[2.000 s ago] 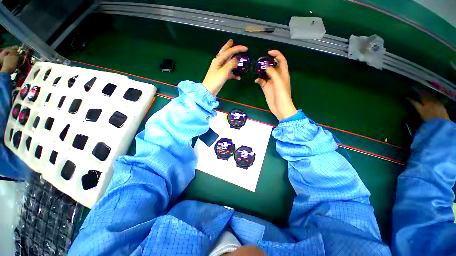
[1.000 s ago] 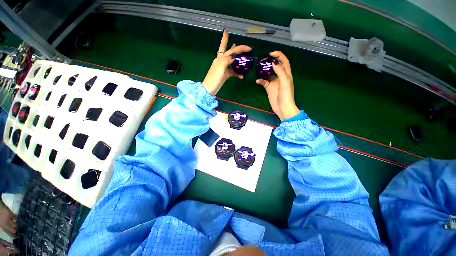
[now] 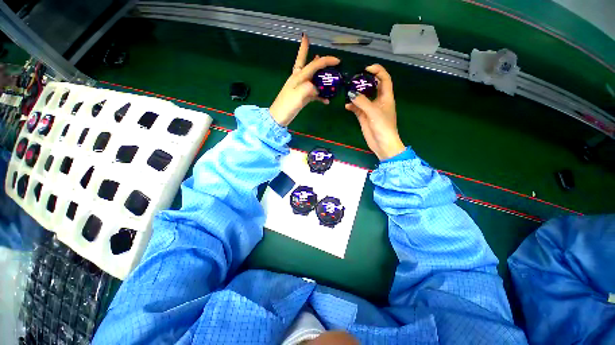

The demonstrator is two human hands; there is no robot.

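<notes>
My left hand (image 3: 300, 87) grips a black watch head (image 3: 328, 81) with a lit purple-white display, index finger raised. My right hand (image 3: 379, 111) grips another lit watch head (image 3: 362, 85), its thumb at the lower edge. The two watch heads are held side by side above the dark green belt, screens facing me. Three more lit watch heads lie on a white paper sheet (image 3: 326, 241): one at the top edge (image 3: 320, 160), two lower down (image 3: 303, 199) (image 3: 330, 211). A small dark-blue square (image 3: 282, 184) lies at the paper's left edge.
A white foam tray (image 3: 150, 184) with dark units and red-faced discs is at left, clear blister trays (image 3: 57, 290) below it. Black units (image 3: 239, 91) (image 3: 565, 179) lie on the belt. A metal rail (image 3: 290, 32) holds a white block (image 3: 414, 39). A blue sleeve (image 3: 563, 273) is at right.
Both hands keep their watch heads, whose displays now show text-like lines. The belt unit behind my left hand has moved right. The neighbour's hand at right has left the view.
</notes>
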